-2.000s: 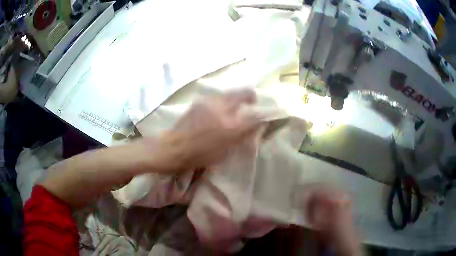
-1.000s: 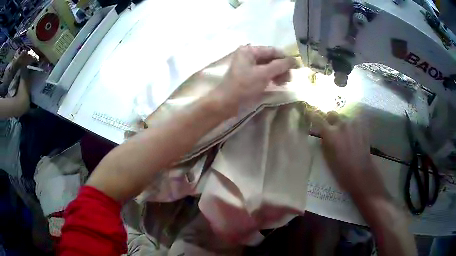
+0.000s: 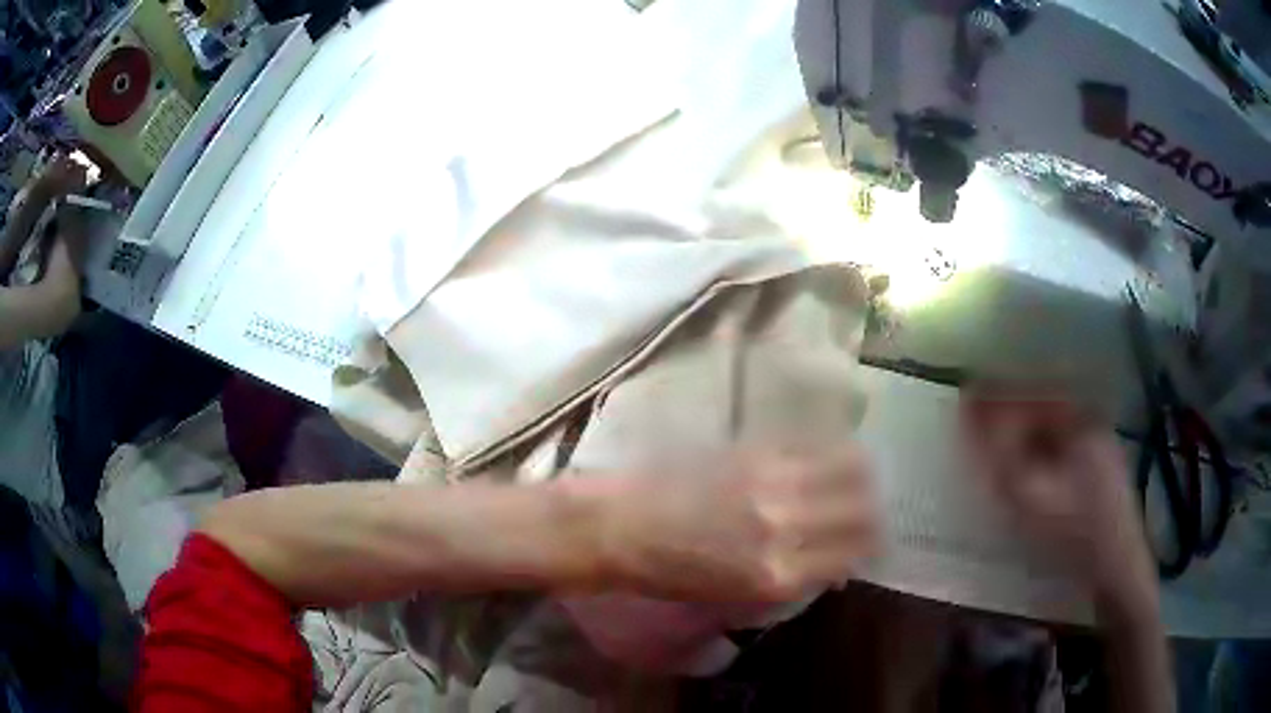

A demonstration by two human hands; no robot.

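A cream cloth panel (image 3: 558, 307) lies on the white sewing table, its far right corner under the lit needle area of the sewing machine (image 3: 941, 174). A folded seam edge runs diagonally from there down to the left. My left hand (image 3: 809, 522) is blurred, fingers curled, over the cloth's lower part at the table's front edge; whether it pinches cloth is unclear. My right hand (image 3: 1031, 432) is blurred over the machine bed, right of the cloth, fingers curled; I cannot tell if it holds anything.
Dark-handled scissors (image 3: 1185, 467) lie on the bed at the right. A long narrow tray (image 3: 209, 126) and a cream device with a red disc (image 3: 123, 87) stand at the far left. Another person's arm (image 3: 42, 286) shows at the left edge. Crumpled cloth (image 3: 167, 481) hangs below the table.
My left hand has moved from beside the needle down toward the front edge. My right hand has drawn back from the needle to the right. The panel's upper part is now uncovered.
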